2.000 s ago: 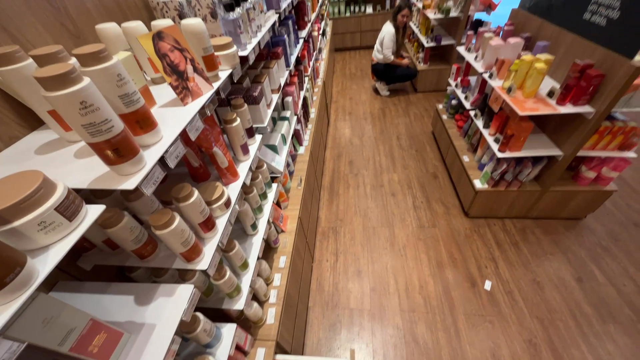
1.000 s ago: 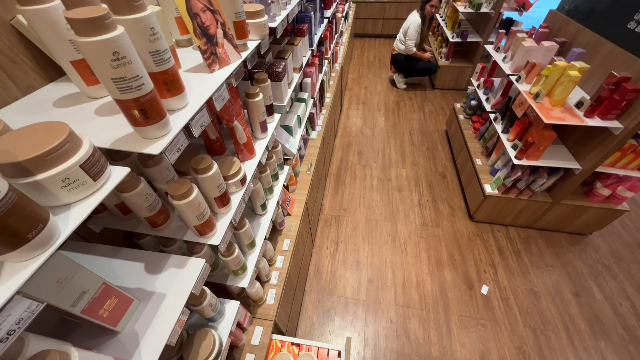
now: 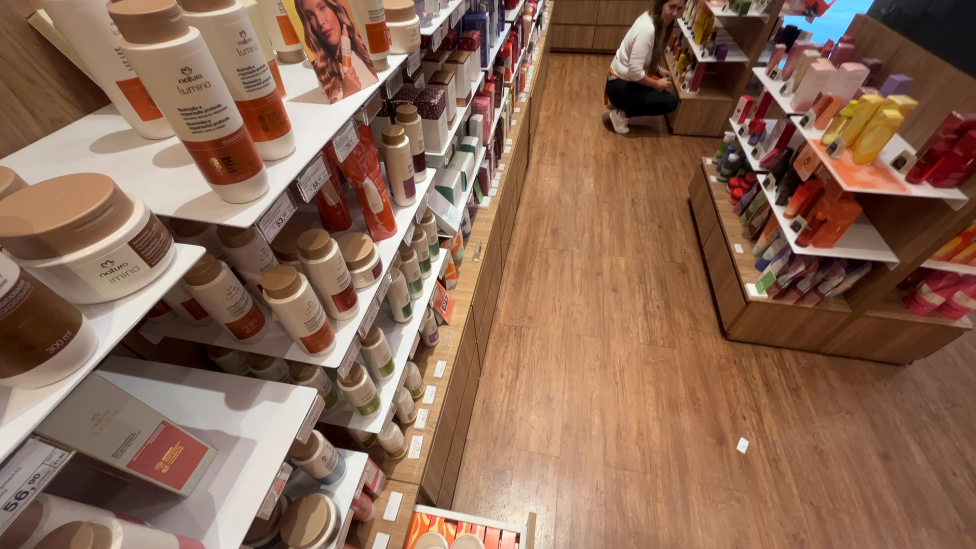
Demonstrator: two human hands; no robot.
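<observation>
Neither my left hand nor my right hand shows in the head view. White shelves on the left hold Natura Lumina bottles with tan caps; a large shampoo bottle point(image 3: 191, 99) stands upright on the upper shelf. Beside it are more bottles and a picture card point(image 3: 335, 46). A wide tan-lidded jar point(image 3: 84, 236) sits on a nearer shelf at the far left. Below it a grey and red box point(image 3: 130, 435) lies on a white shelf. Smaller bottles point(image 3: 299, 309) and red-orange tubes point(image 3: 370, 191) fill the middle shelves.
A wooden floor aisle point(image 3: 610, 305) runs between the left shelving and a wooden display unit point(image 3: 823, 328) with colourful products. A person point(image 3: 640, 69) crouches by shelves at the back. A small white tag point(image 3: 742, 444) lies on the floor. An orange-patterned tray point(image 3: 465, 526) is at the bottom edge.
The view has shifted, bringing the orange-patterned tray in at the bottom. The crouching person stays by the back shelves.
</observation>
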